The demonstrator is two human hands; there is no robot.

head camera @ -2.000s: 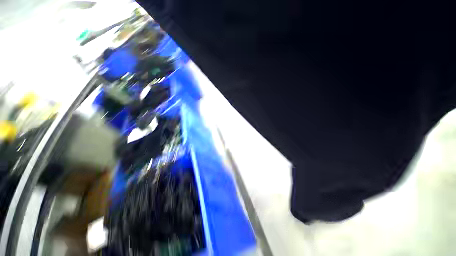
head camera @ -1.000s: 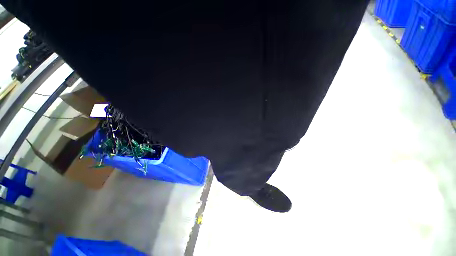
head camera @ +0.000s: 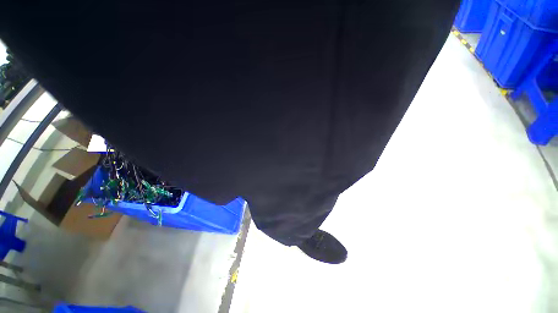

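Observation:
Neither of my hands is in the picture. My dark clothing fills the upper middle of the view, with one dark shoe [head camera: 324, 247] below it on the pale floor. At the left, a blue tote [head camera: 211, 215] stands on the floor, partly hidden by my clothing. It holds black cables [head camera: 125, 173], with green and thin loose ends hanging over its rim. A white paper label [head camera: 96, 143] shows at the cables' upper left.
An open brown carton [head camera: 92, 219] stands left of the tote. A blue stool [head camera: 9, 234] is at the left edge. Stacked blue totes [head camera: 511, 46] and a blue stool [head camera: 544, 101] are at the upper right. Another blue bin [head camera: 98, 309] is cut off at the bottom.
The blurred close view of the cable-filled bin has given way to a steady view of the floor. Since one second ago, the tote and carton have shifted slightly left and down.

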